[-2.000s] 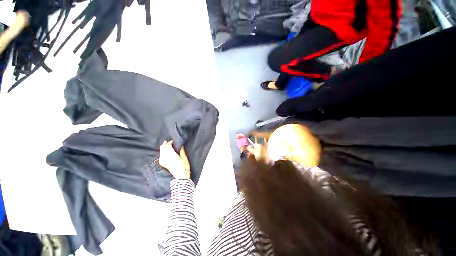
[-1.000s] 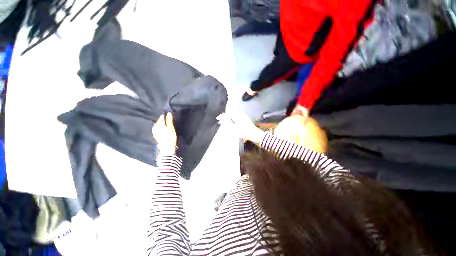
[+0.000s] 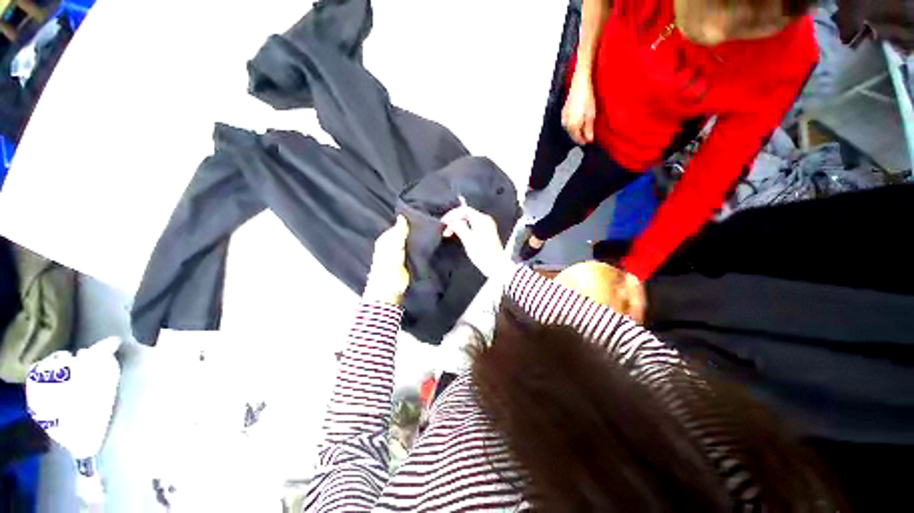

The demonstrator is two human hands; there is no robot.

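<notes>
Dark grey trousers (image 3: 331, 180) lie on the white table top (image 3: 130, 110), legs spread to the left and far side, waistband nearest me. My left hand (image 3: 393, 261) grips the cloth at the trousers' waist opening. My right hand (image 3: 476, 235) is over the waistband, fingers pinched together. A small pale tip shows at its fingers; I cannot tell whether it is a tool or what the fingers hold.
A person in a red top (image 3: 692, 90) stands at the right, a hand on the round tan stool top (image 3: 591, 286). Dark hanging garments (image 3: 782, 321) fill the right. A white printed bag (image 3: 75, 396) lies on the floor at the lower left.
My right hand has come from beside the table edge onto the waistband. My left hand stays at the waist opening. The view has turned, and the person in red now stands closer to the table.
</notes>
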